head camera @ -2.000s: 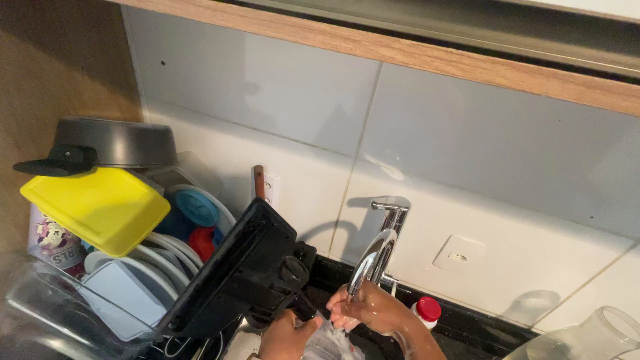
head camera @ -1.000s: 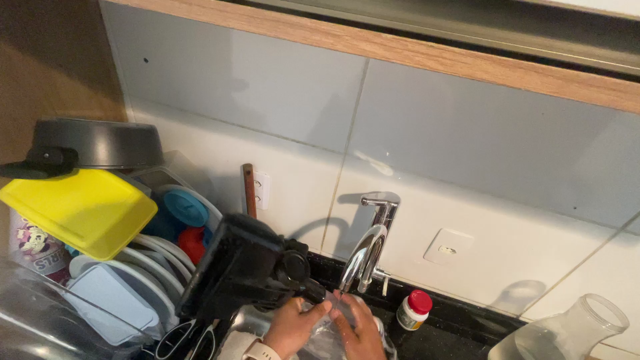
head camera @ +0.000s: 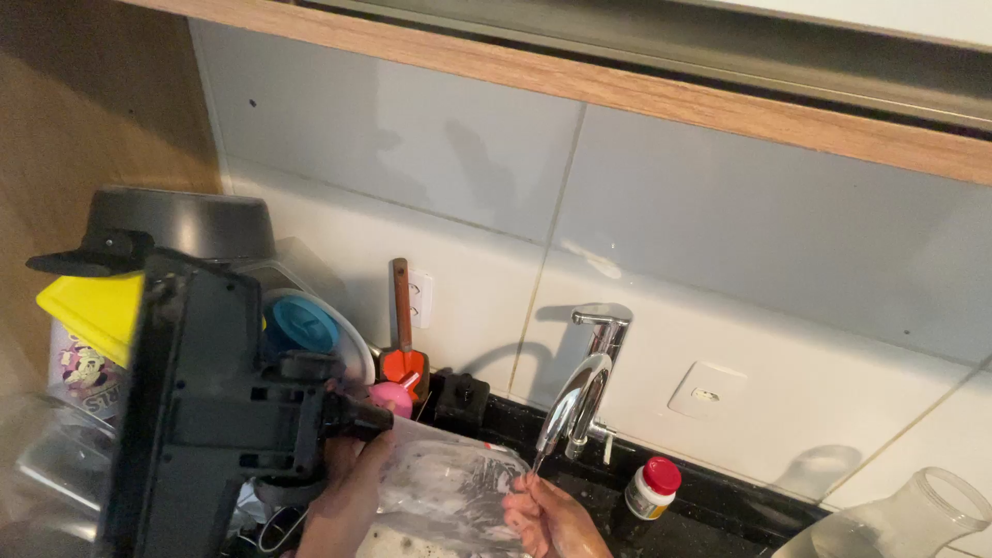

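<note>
My left hand [head camera: 349,477] is closed around the short neck of a black vacuum floor head [head camera: 205,411], which stands tilted at the left with its wheeled underside in view. Under the chrome faucet [head camera: 577,399], a thin stream of water reaches the curled fingers of my right hand [head camera: 550,515]. Those fingers are at the right edge of a clear, wet plastic bag or cover [head camera: 453,484] with whitish suds on it. Whether they grip it is not clear. The plastic lies between both hands, over the sink area.
A dark pan [head camera: 186,225], a yellow lid [head camera: 93,310] and a blue bowl [head camera: 302,324] are piled at the left. A red-capped bottle [head camera: 652,488] stands on the black counter, with a clear jug [head camera: 891,519] farther right. A wooden cabinet edge [head camera: 581,74] runs overhead.
The black floor head has moved left and now covers part of the dishes. My hands, close together a second ago, are farther apart. The clear plastic shows more fully between them.
</note>
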